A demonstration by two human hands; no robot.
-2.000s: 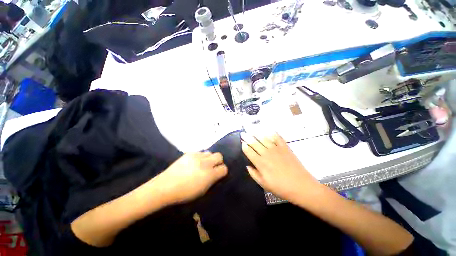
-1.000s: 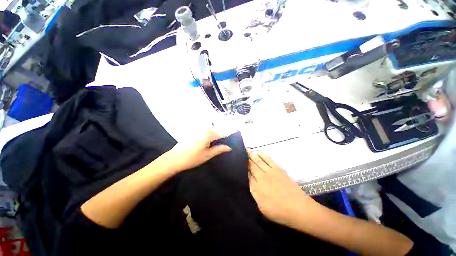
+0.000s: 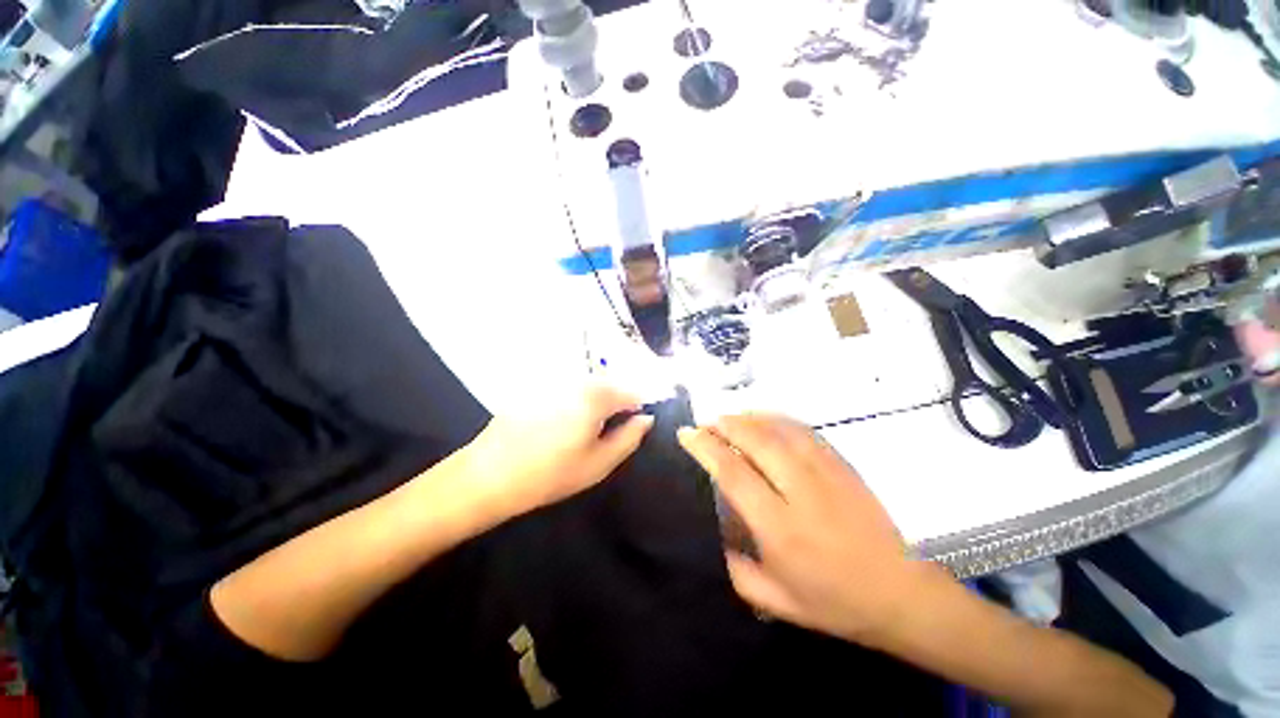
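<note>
The black garment [image 3: 590,561] lies across the front of the white machine table and hangs over its front edge. Its narrow upper end reaches the foot area of the white sewing machine [image 3: 898,232]; the needle itself is too small to make out. My left hand [image 3: 562,449] grips the cloth between thumb and fingers, left of this end. My right hand [image 3: 793,519] lies on the garment's right edge, fingertips just below the machine head, thumb bent inward. A small tan patch [image 3: 532,668] shows on the cloth near the bottom.
Black shears [image 3: 983,358] lie right of the machine head, beside a black tray [image 3: 1158,400] with small silver snips [image 3: 1197,384]. A measuring tape [image 3: 1095,505] runs along the front edge. More black cloth [image 3: 323,70] with white strips lies behind. A blue bin [image 3: 54,260] stands far left.
The garment's upper end has moved from short of the machine head to its foot area. Both hands are at this end, my right fingers bent more. The view has shifted closer to the machine.
</note>
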